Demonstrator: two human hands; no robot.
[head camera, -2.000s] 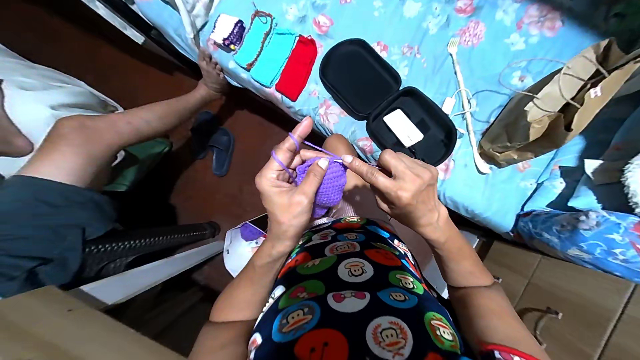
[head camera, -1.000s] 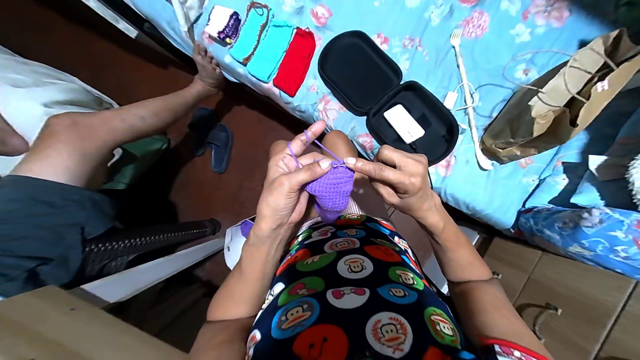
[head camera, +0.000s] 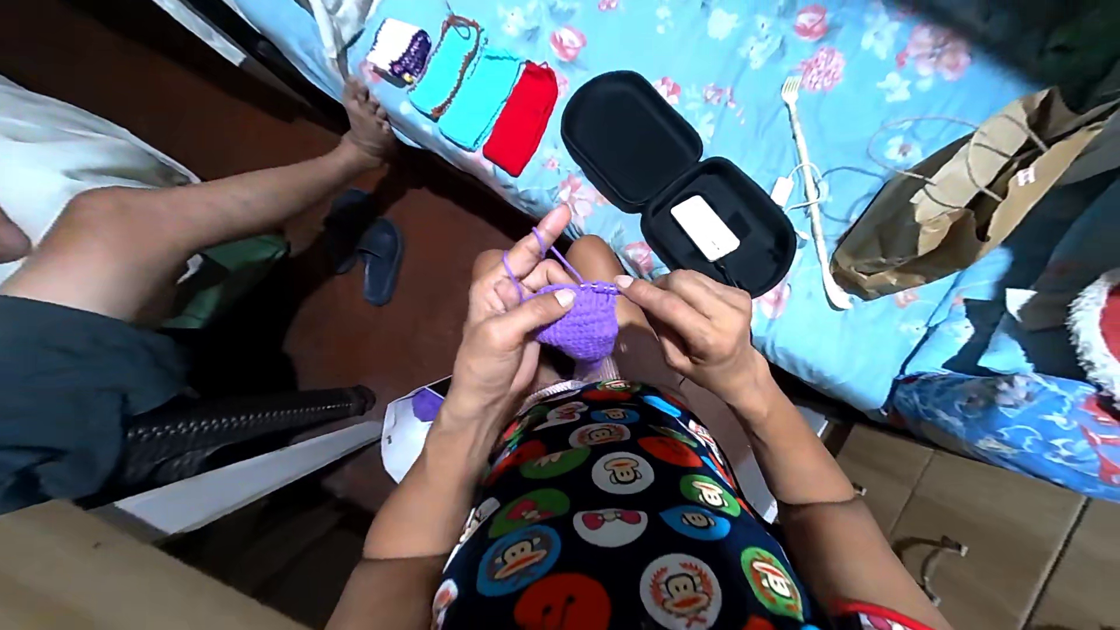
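Observation:
A purple crocheted piece (head camera: 579, 328) hangs between my hands above my lap. My left hand (head camera: 512, 306) pinches its upper edge between thumb and fingers, and purple yarn loops around the raised index finger. At the piece's top right corner, my right hand (head camera: 696, 324) has thumb and index finger closed on what looks like a thin crochet hook, mostly hidden by the fingers. A ball of purple yarn (head camera: 427, 404) shows in a white container (head camera: 401, 442) below my left forearm.
On the floral bed (head camera: 735, 52) lie a red knitted piece (head camera: 522, 118), turquoise pieces (head camera: 481, 98), an open black case (head camera: 634, 140) with a white power bank (head camera: 705, 228), a back scratcher (head camera: 809, 188) and a paper bag (head camera: 927, 210). Another person's leg (head camera: 219, 210) extends at left, near dark slippers (head camera: 380, 261).
The purple piece has turned and shifted slightly between my hands. My left index finger stays raised with yarn around it, and my right hand remains at the piece's edge.

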